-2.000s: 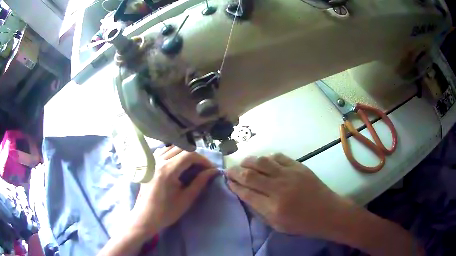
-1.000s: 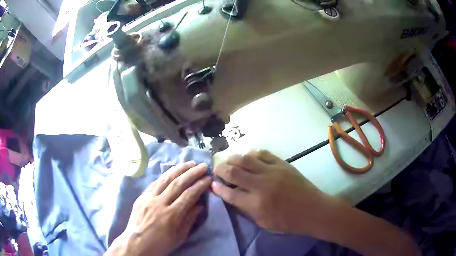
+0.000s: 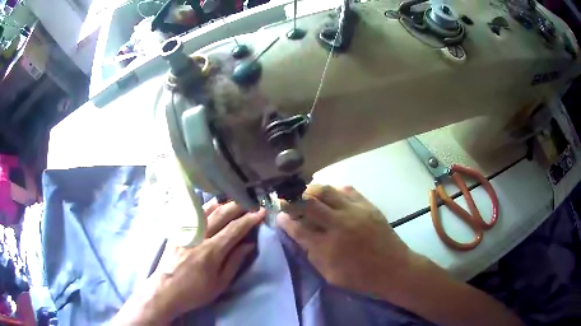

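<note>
The grey-blue garment (image 3: 261,280) lies over the front of the machine bed, its folded edge running up to the presser foot (image 3: 266,198). My left hand (image 3: 210,261) lies on the cloth left of the edge, fingertips close to the foot. My right hand (image 3: 350,242) is on the right side of the edge, fingers bent, fingertips close beside the foot under the machine head (image 3: 255,134). Both hands press on the cloth; whether the fingers pinch it is hidden. The needle point cannot be made out.
Scissors with orange-red handles (image 3: 468,207) lie on the white bed (image 3: 376,184) under the cream machine arm (image 3: 408,83). A pale upright piece (image 3: 185,191) hangs left of the head. Dark cloth (image 3: 541,274) is at the right, pink items (image 3: 14,191) at the left.
Both hands have moved up to the presser foot, the right one most. They were lower on the cloth a second ago. The camera view has shifted slightly.
</note>
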